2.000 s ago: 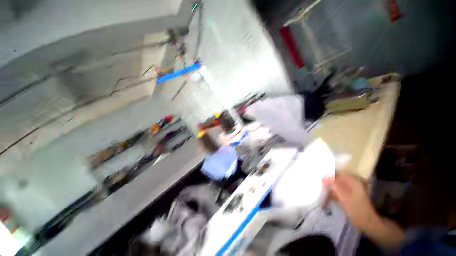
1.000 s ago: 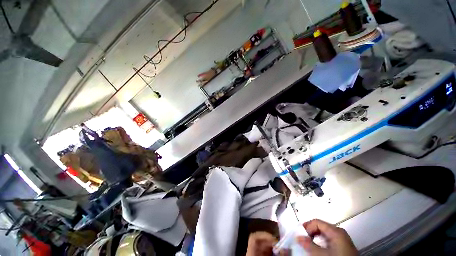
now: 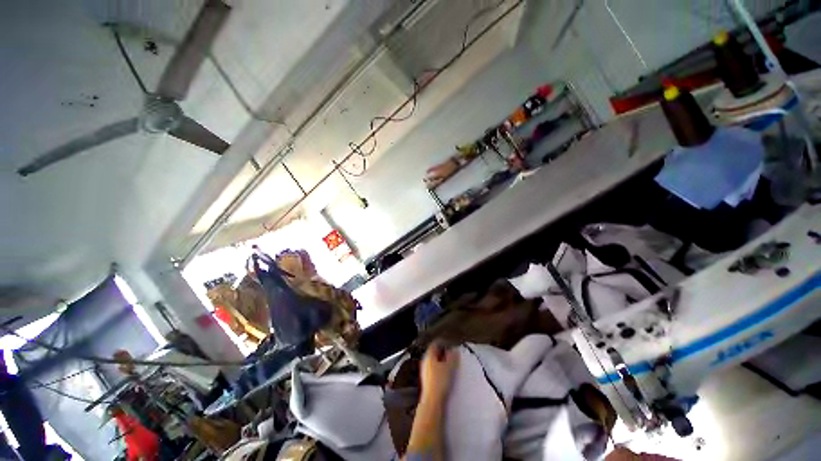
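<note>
My left hand reaches up over the heap left of the machine. It lies where a light grey cut piece meets dark brown fabric; whether its fingers grip cloth is unclear. A sliver of skin at the bottom edge, likely my right hand, is cut off by the frame below the needle area. A small white piece stands beside it. The white sewing machine head with its blue stripe is at right. Its presser foot area is brightly lit.
More grey pieces with dark edging lie behind the machine head. Brown cones and light blue cloth are at upper right. A long pale worktable runs behind. Garments hang by the window. A ceiling fan is above.
The view has swung left and up. My left hand has moved from beside my right hand near the needle to the heap. My right hand has mostly left the picture.
</note>
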